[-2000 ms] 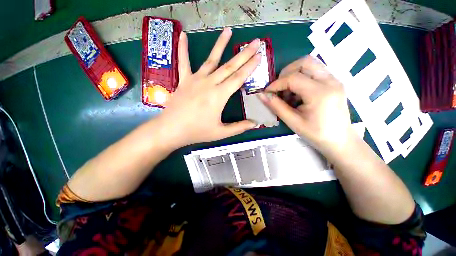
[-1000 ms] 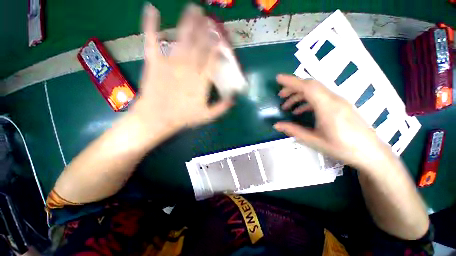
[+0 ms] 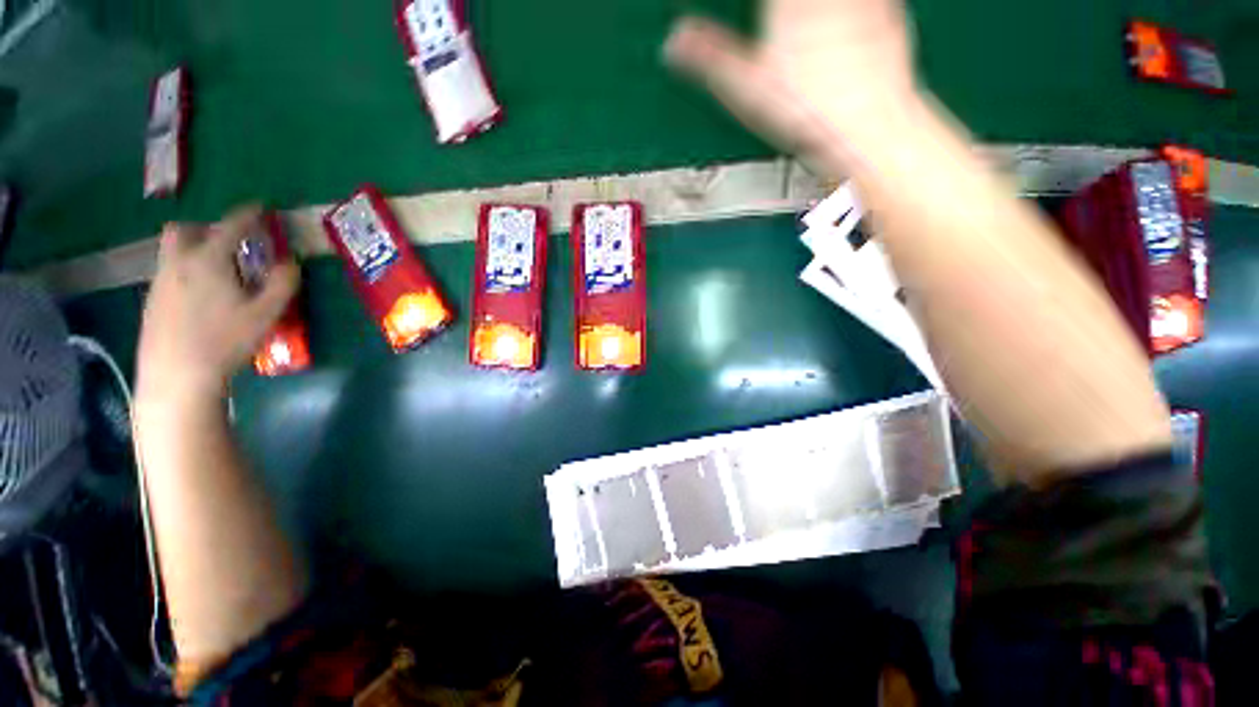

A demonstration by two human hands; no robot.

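My left hand (image 3: 200,311) is at the far left, with thumb and fingers around a red unit (image 3: 282,339) with an orange end. Several more red units (image 3: 508,283) with patterned blue-and-white areas stand apart in a row to its right, one tilted. My right hand (image 3: 842,69) is blurred, reaching over the far green strip, fingers spread, partly cut off by the top edge; no object shows in it. The loaded sticker sheet (image 3: 697,504), with grey rectangles, lies nearest my body.
A pale rail (image 3: 725,191) crosses the bench. Pale-faced units (image 3: 456,90) lie beyond it. A red unit (image 3: 1174,58) lies at far right, above stacked red units (image 3: 1111,249). My right forearm covers much of the white waste sheet (image 3: 863,283). A grey fan (image 3: 35,401) and white cable are left.
The pale piece blurred at my left hand has left that hand. My left hand has moved left to a red unit; my right has reached far forward. More red units show in the row.
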